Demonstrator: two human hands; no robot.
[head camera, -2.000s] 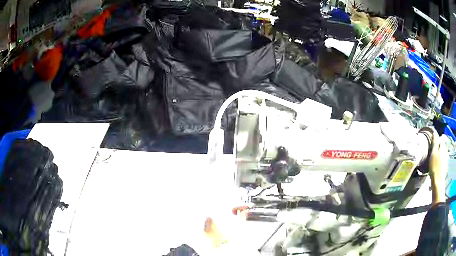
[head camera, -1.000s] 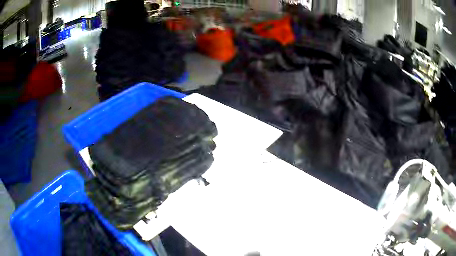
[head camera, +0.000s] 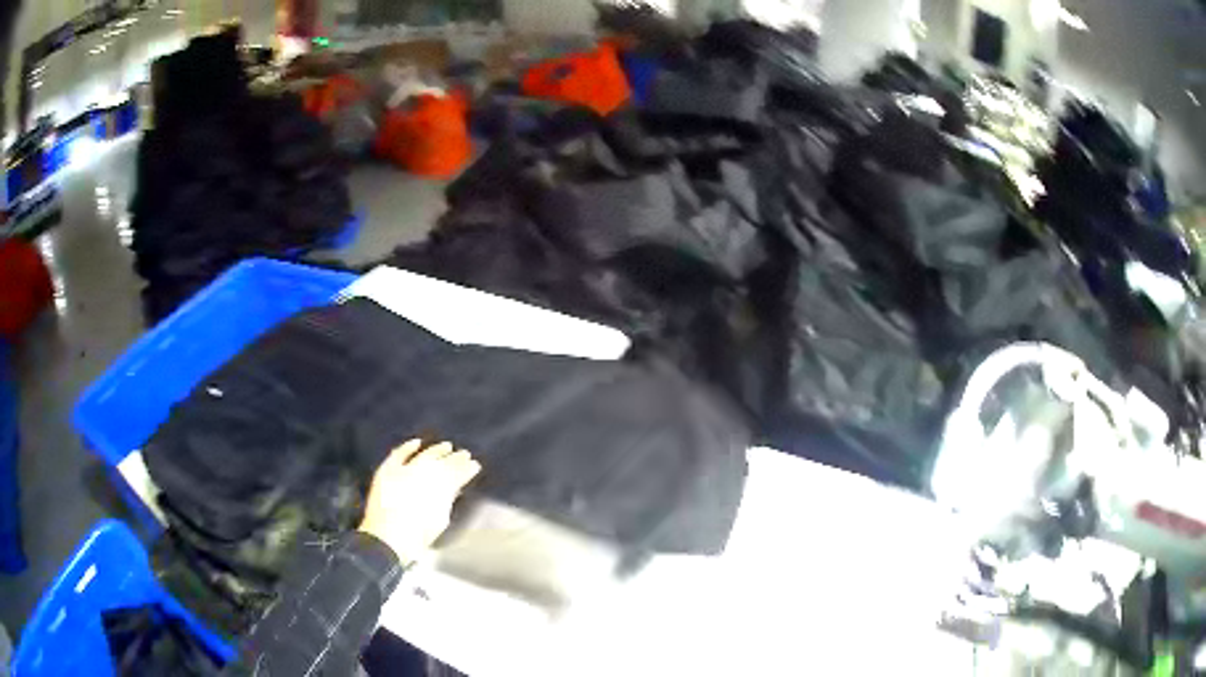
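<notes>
A large black fabric panel (head camera: 582, 437) lies spread from the stacked bag pieces (head camera: 245, 423) across the white table. Its right end and lower edge are blurred, and a pale grey-brown blurred patch shows under the lower edge. My left hand (head camera: 421, 496), in a dark checked sleeve, holds the panel near its lower edge, fingers on top of the cloth; the thumb is hidden. My right hand is not in view. The stack is black with camouflage parts below.
A blue bin (head camera: 199, 351) stands behind the stack; another blue bin (head camera: 93, 595) with dark cloth is at lower left. A large heap of black bag pieces (head camera: 860, 265) lies behind the table (head camera: 794, 582). The white sewing machine (head camera: 1137, 489) is at right, partly cut off.
The view has swung left from the machine, where my right hand was on the handwheel. Since one second ago, my left hand has come in and the black panel now spreads rightward from the stack.
</notes>
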